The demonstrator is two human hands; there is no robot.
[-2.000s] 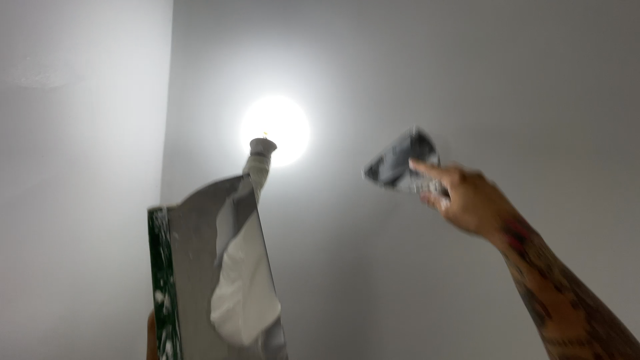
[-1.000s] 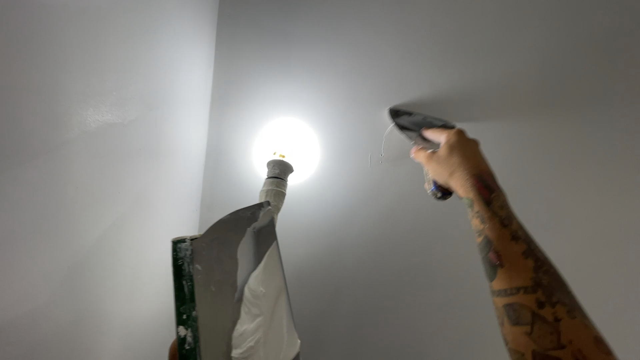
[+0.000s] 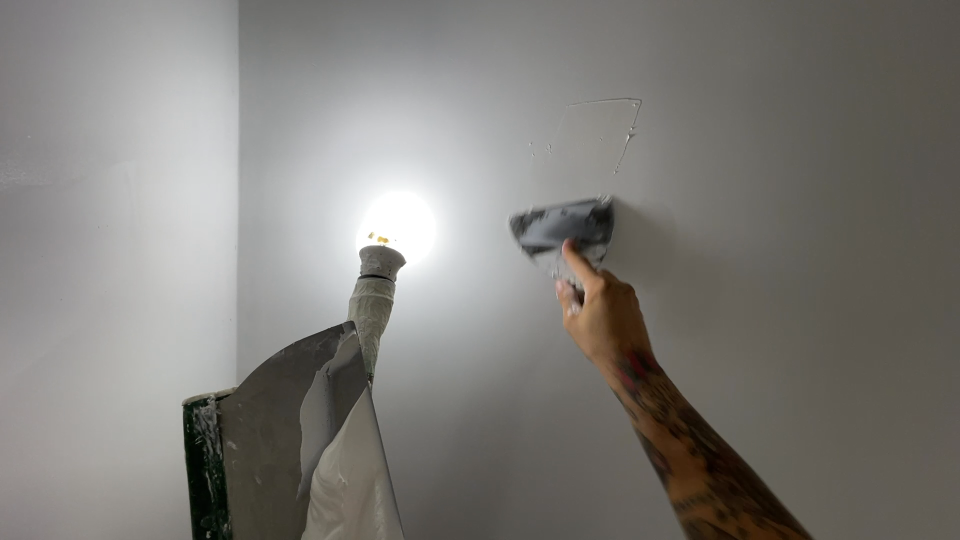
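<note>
My right hand [image 3: 604, 311] grips a putty knife [image 3: 564, 229] by its handle, the index finger laid along the wide blade. The blade, smeared with compound, is at the grey-white wall surface [image 3: 750, 187]. Just above it, thin ridges of compound [image 3: 634, 135] outline a patch with small specks. At lower left stands a wide metal plastering blade [image 3: 266, 420] with a dark green handle edge [image 3: 204, 465], carrying a thick heap of white joint compound [image 3: 352, 480]. My left hand is out of view below it.
A lit bulb [image 3: 397, 225] in a socket on a wrapped stem [image 3: 371, 307] rises behind the wide blade's tip, left of the putty knife. Another pale surface [image 3: 120, 225] meets this one at a corner on the left.
My right hand has moved the putty knife lower, relative to the bulb, since a second ago. The ridged outline now shows above the blade. The bit of my left hand seen earlier is out of view.
</note>
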